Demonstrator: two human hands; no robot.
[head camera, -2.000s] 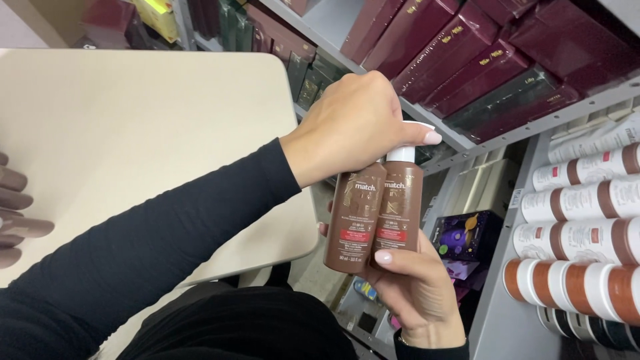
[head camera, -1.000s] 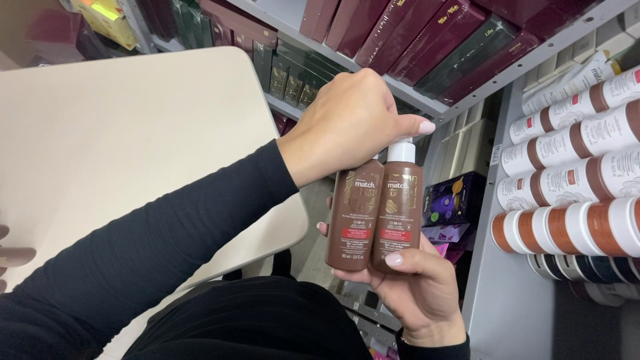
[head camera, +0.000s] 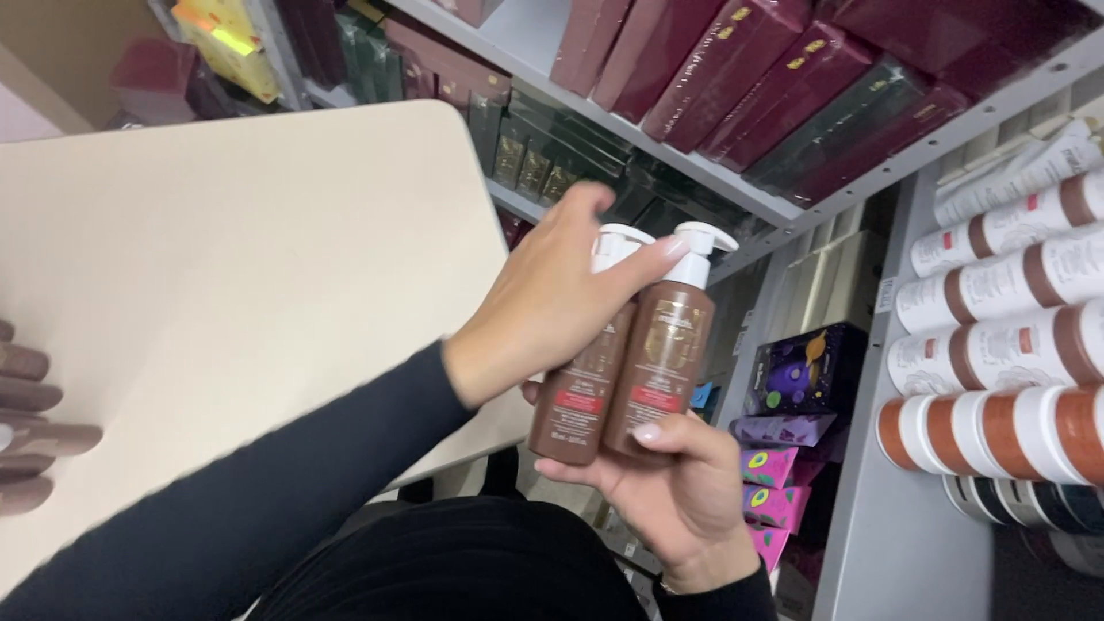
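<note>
Two brown plastic pump bottles, a left one and a right one, stand side by side, tilted, with white pump heads and red bands on their labels. My right hand holds both near their bases, its thumb across the front of the right bottle. Over their upper part lies my left hand, partly blurred. Its thumb touches the right white pump head, and its palm hides part of the left bottle. The left pump head shows between thumb and forefinger. Whether the left hand grips anything is unclear.
A cream tabletop lies at left, with brown rounded items at its edge. Metal shelving carries maroon boxes. At right are rows of white and brown containers, a dark planet-patterned box and pink tubes.
My left hand has lifted its fingers from over the pump heads, and both white heads now show more fully. My right hand still holds the two bottles. The view has shifted somewhat.
</note>
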